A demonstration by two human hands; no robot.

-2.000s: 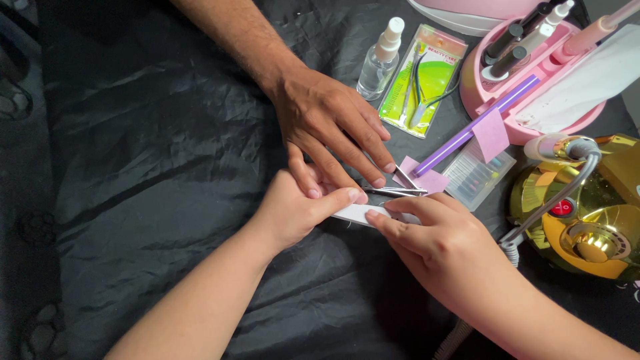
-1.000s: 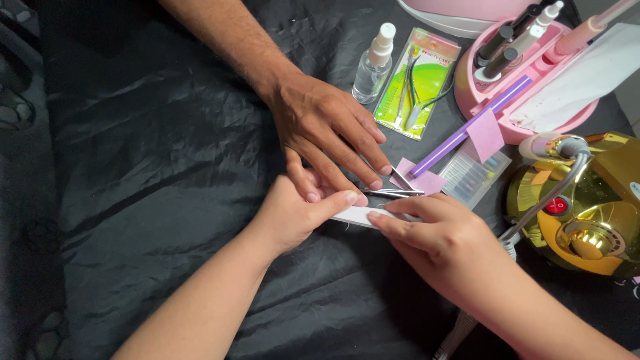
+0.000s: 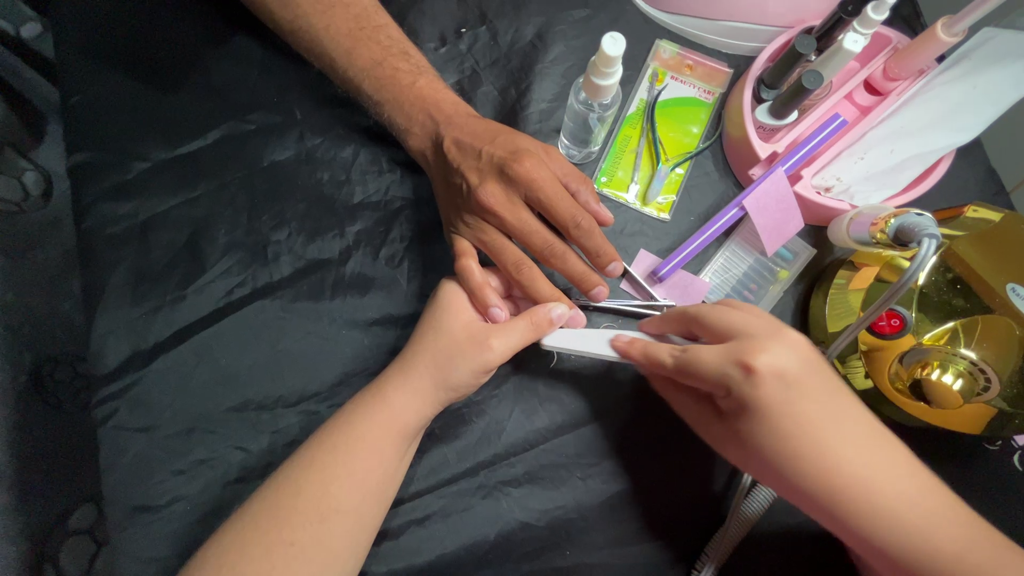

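Observation:
My left hand (image 3: 472, 340) grips a finger of another person's hand (image 3: 512, 192), with my thumb on top near its nail. That hand lies palm down, fingers spread. My right hand (image 3: 724, 360) pinches a white nail file (image 3: 588, 342) between thumb and fingers, its free end at the tip of the held finger. Just beyond the file lies a metal nail clipper (image 3: 620, 306), partly hidden by my right hand. A thin metal tool (image 3: 640, 282) rests by the clipper, over a pink paper piece (image 3: 684, 286).
A spray bottle (image 3: 590, 108), packaged cuticle nippers (image 3: 664, 132) and a pink organizer (image 3: 740, 144) with bottles stand at the back. A purple stick (image 3: 744, 200), a clear plastic case (image 3: 756, 268) and a gold nail drill machine (image 3: 952, 344) with a corded handpiece are at right. Black cloth (image 3: 264, 280) covers the table.
Both my hands keep their holds on the finger and the file. The other person's hand stays in about the same place. Nothing is plainly taken up or let go.

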